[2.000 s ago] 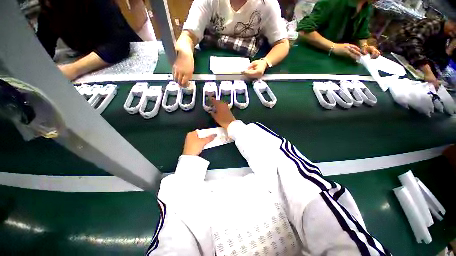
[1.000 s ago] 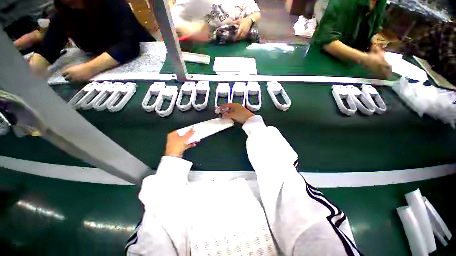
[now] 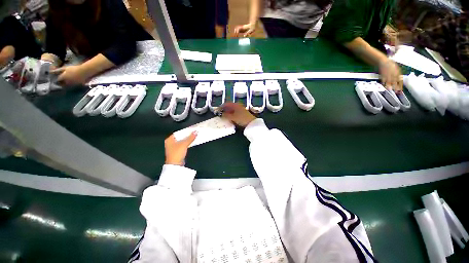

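My left hand [image 3: 178,149] holds a white sticker sheet [image 3: 206,130] by its left end, above the green belt. My right hand [image 3: 236,114] is at the sheet's upper right corner, fingertips pinched together; whether a small sticker is in them is too small to tell. White plastic housings [image 3: 258,97], oval loops with open centres, lie in a row just beyond my hands. My right hand partly covers the lower end of the nearest one.
A grey post [image 3: 87,138] slants across the left. Co-workers sit opposite; one hand [image 3: 391,74] reaches onto housings at right. White pads [image 3: 238,63] lie on the far side. Rolled white sheets [image 3: 436,226] lie at lower right, a printed sheet [image 3: 239,226] on my lap.
The housings have shifted right in view. The sheet is tilted and flatter, its printed face showing. My right hand has drawn back from the housings to the sheet. The person opposite has left their seat.
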